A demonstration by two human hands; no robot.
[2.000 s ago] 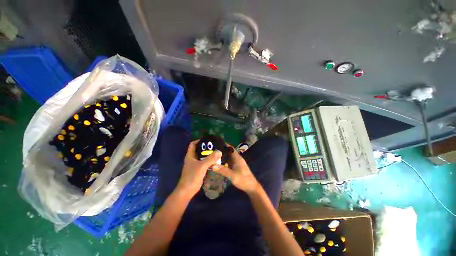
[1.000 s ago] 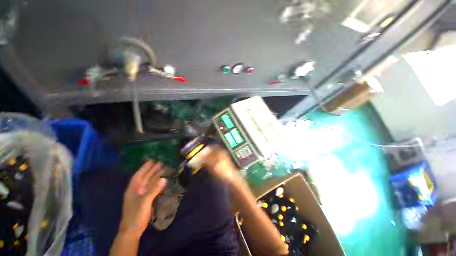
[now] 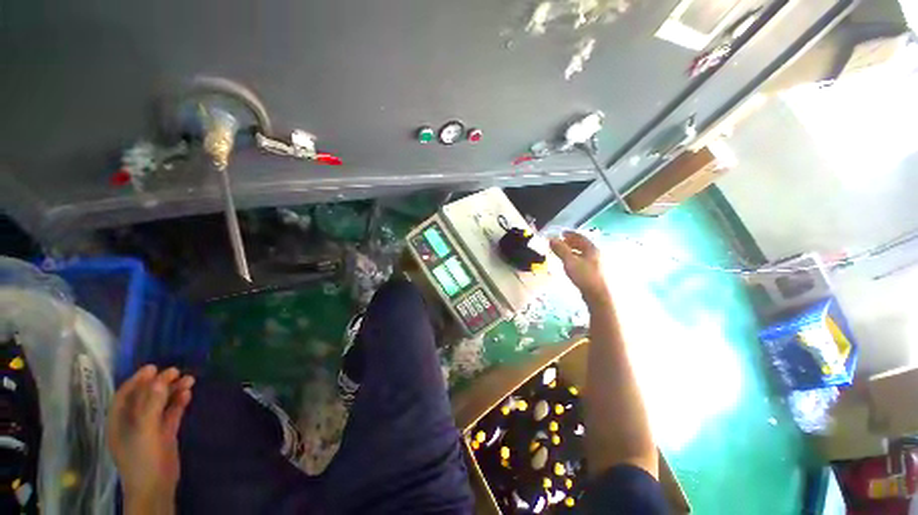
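Note:
A stuffed penguin lies on the top plate of the digital weighing scale, whose display is lit green. My right hand is just to the right of the penguin, fingers together near its white and yellow side; whether they touch it is not clear. My left hand is empty, palm up with fingers slightly curled, over my left thigh at the lower left. The cardboard carton below the scale holds several stuffed penguins.
The grey stuffing machine fills the top, with the filling nozzle pointing down and red-handled valves beside it. A blue crate and a clear plastic bag liner with penguin skins are at the left. White fluff lies on the floor.
The penguin has gone from my hands over my lap onto the scale. My left hand has let go and moved left. My right arm has reached out over the carton. The view has swung right.

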